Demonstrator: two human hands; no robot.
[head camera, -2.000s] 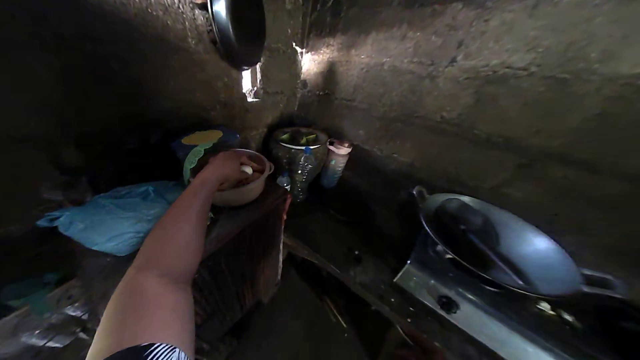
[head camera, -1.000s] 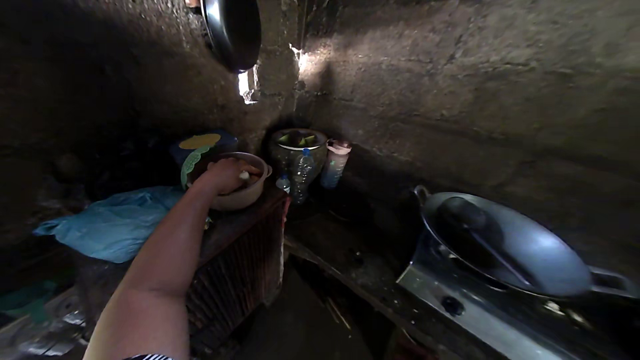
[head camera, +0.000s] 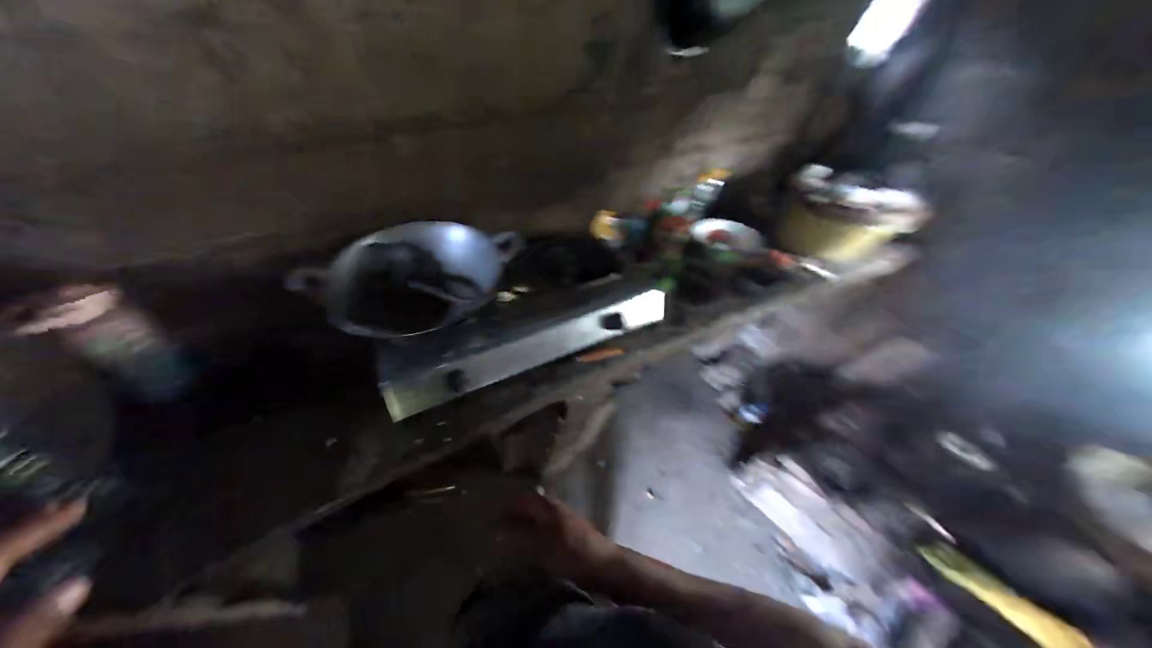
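My left hand (head camera: 45, 562) is at the lower left edge, partly out of view, with finger and thumb spread apart beside a dark, blurred vessel (head camera: 54, 423). Blur hides whether it touches or holds anything. My right hand (head camera: 549, 531) is low in the middle, over dark ground in front of the cooking ledge; its fingers are too dim to read. A metal wok (head camera: 481, 247) with two handles rests on the left side of a two-knob gas stove (head camera: 531, 355), and a dark utensil lies inside it. A pinkish-topped tumbler (head camera: 121, 337) stands left of the wok.
Behind the stove's right end are blurred bottles (head camera: 697, 193), a small white bowl (head camera: 727, 236) and a yellow container (head camera: 832, 229) piled with things. Litter and a long yellow object (head camera: 1003, 598) lie at the lower right. The ledge edge (head camera: 585, 396) runs across in front of the stove.
The view has swung far right. My left hand, earlier in a pot beside a blue plastic bag, is now at the left edge away from that pot. My right hand has come into view.
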